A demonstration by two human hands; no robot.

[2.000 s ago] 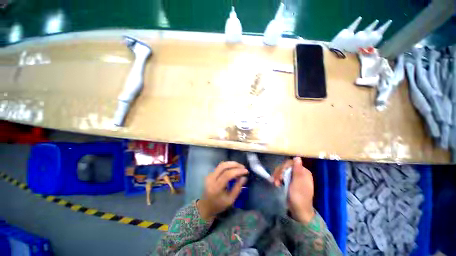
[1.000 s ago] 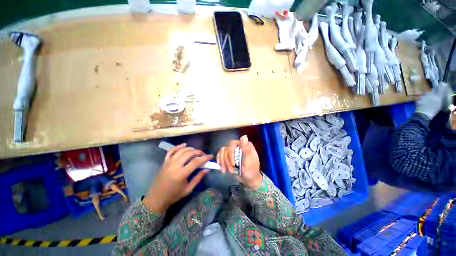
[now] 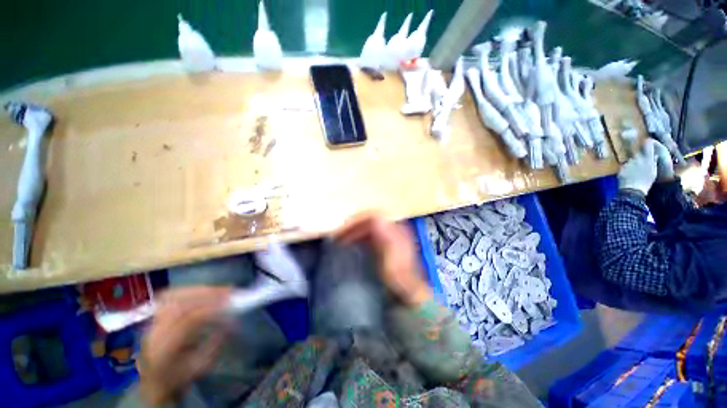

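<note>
My left hand [image 3: 187, 339], bare and blurred by motion, is closed around the shaft of a pale grey leg part [image 3: 275, 283] over my lap. Its foot end points up and right, just below the bench edge. My right hand [image 3: 391, 251], also bare and blurred, is at the bench's front edge, apart from the leg part; whether it holds anything cannot be seen. A round whitish glue patch or dish [image 3: 248, 202] is on the tan bench [image 3: 191, 159] in front of me.
Another leg part [image 3: 30, 179] lies at far left. A phone [image 3: 339, 105], a red-and-white item [image 3: 416, 86] and a leg pile [image 3: 542, 100] are on the bench. White bottles [image 3: 268, 46] line the belt. A blue bin [image 3: 558, 295] holds sole pieces [image 3: 494, 279]. A gloved neighbour [image 3: 654, 231] is at right.
The view has swung right since the first frame. My hands were close together at the leg part; now they are apart, the left lower left with the part, the right up at the bench edge.
</note>
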